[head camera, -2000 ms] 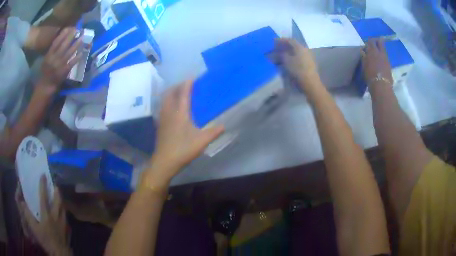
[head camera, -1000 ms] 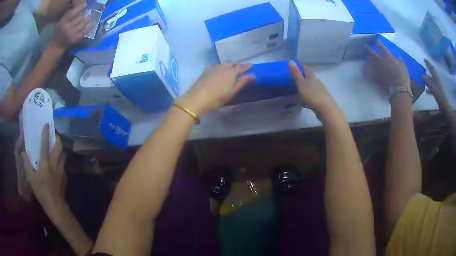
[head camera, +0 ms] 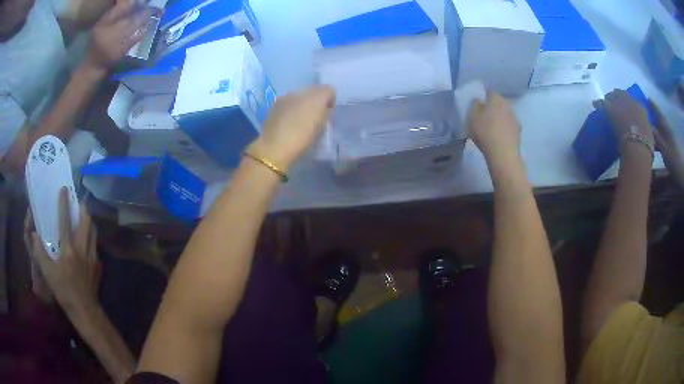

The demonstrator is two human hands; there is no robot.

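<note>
An open carton (head camera: pixel 391 160) lies on the table in front of me, its lid raised at the back and its pale inside showing. A frosted, see-through item (head camera: pixel 405 129) lies inside; its details are blurred. My left hand (head camera: pixel 295 124) has its fingers curled at the carton's left edge, by the left side flap. My right hand (head camera: pixel 495 124) is at the other end, its fingers closed on the small white right flap (head camera: pixel 469 101).
Closed blue-and-white cartons stand behind (head camera: pixel 379 26), at left (head camera: pixel 217 97) and at right (head camera: pixel 495 45). At far left a person's hand holds a white oval unit (head camera: pixel 51 187). At right a person's hand (head camera: pixel 628 116) rests on a blue carton (head camera: pixel 596 142).
The carton between my hands was closed, blue side up; its lid is now raised and the inside shows. Both my hands have moved outward to its ends. The neighbour's hand at right has moved right.
</note>
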